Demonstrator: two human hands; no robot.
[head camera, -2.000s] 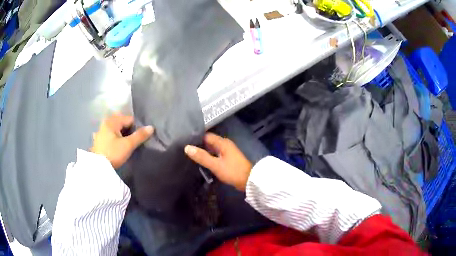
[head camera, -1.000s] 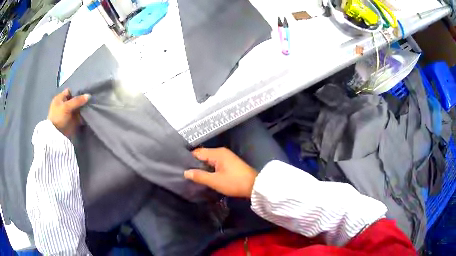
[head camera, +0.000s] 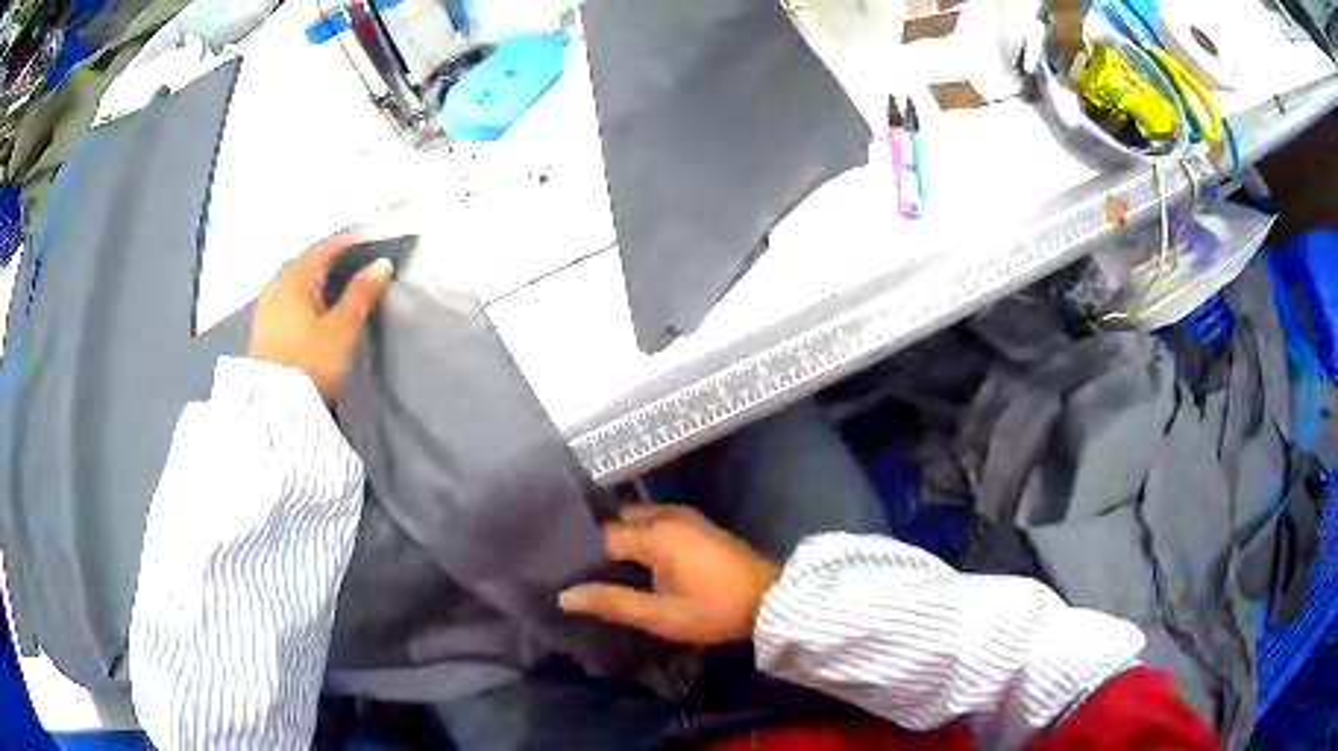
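Note:
A dark grey fabric panel (head camera: 440, 396) runs from the table down over its front edge towards the lap. My left hand (head camera: 316, 316) pinches its upper corner between thumb and fingers, on the table left of centre. My right hand (head camera: 675, 575) holds its right edge just below the table edge; some fingertips are hidden by the cloth. A small tapered grey panel (head camera: 719, 162) lies flat to the right of the needle area. Large grey panels (head camera: 110, 382) lie at the left of the table. The blue rounded piece (head camera: 503, 88) is at the top, beside the presser area.
Thread snips (head camera: 905, 162) lie right of the small panel. A round tray (head camera: 1174, 144) holds a yellow-wrapped item. A ruler tape (head camera: 763, 379) runs along the table's front edge. A crumpled grey heap (head camera: 1115, 484) lies at right below the table, by a blue crate (head camera: 1303, 624).
The worked panel has come away from the small tapered panel, moving left and down. My left hand went left, then came partly back right. My right hand is lower. The view has shifted.

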